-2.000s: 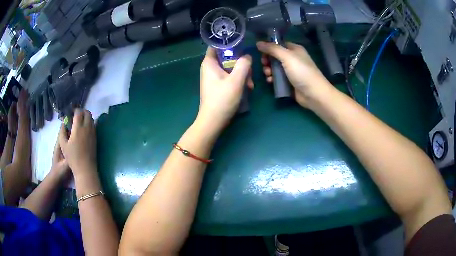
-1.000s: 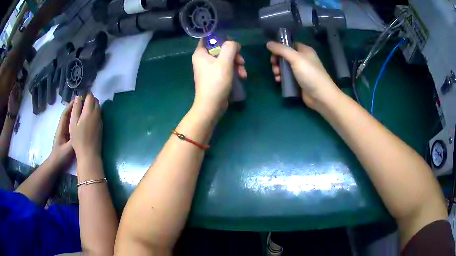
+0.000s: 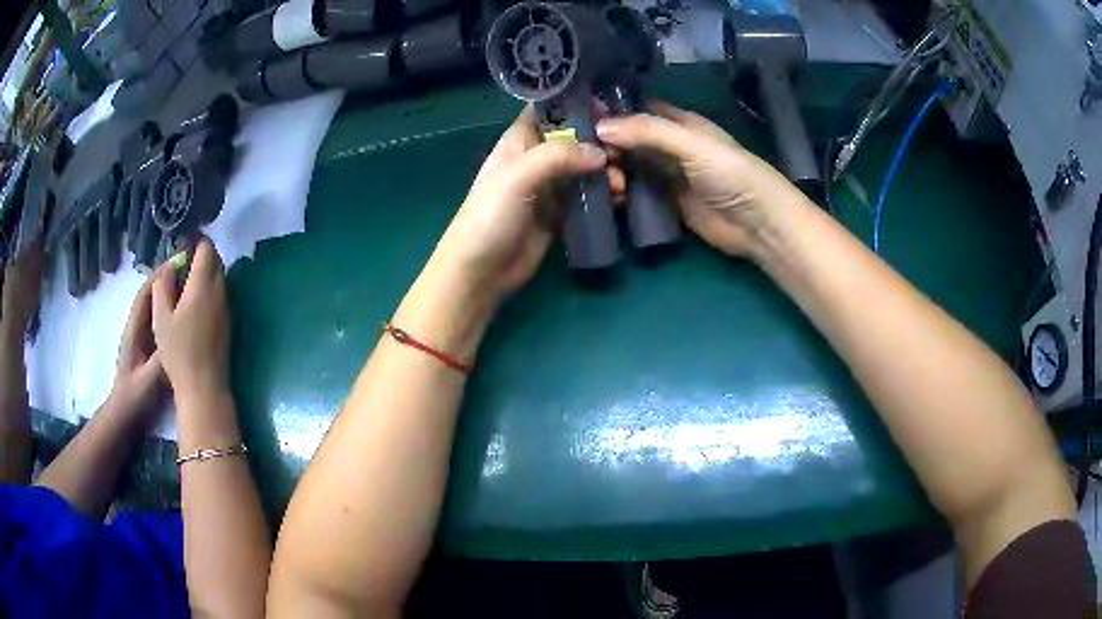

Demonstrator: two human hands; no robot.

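Note:
My left hand holds a dark-grey blower unit upright, its round spoked grille facing me and a yellow label below the head. The thumb lies across the upper handle; no light shows on it. My right hand holds a second grey blower unit close beside the first. Its head is partly hidden behind the first unit. The right fingertips reach the first unit's handle. Both units are above the dark-green mat.
Grey units lie in rows at the far left. A single unit lies right of my hands, near the blue tube. A pressure gauge is at right. At left, another person's hands hold a unit over white sheeting.
The two units have come together, side by side. The violet light on the left unit no longer shows. The right hand has moved left.

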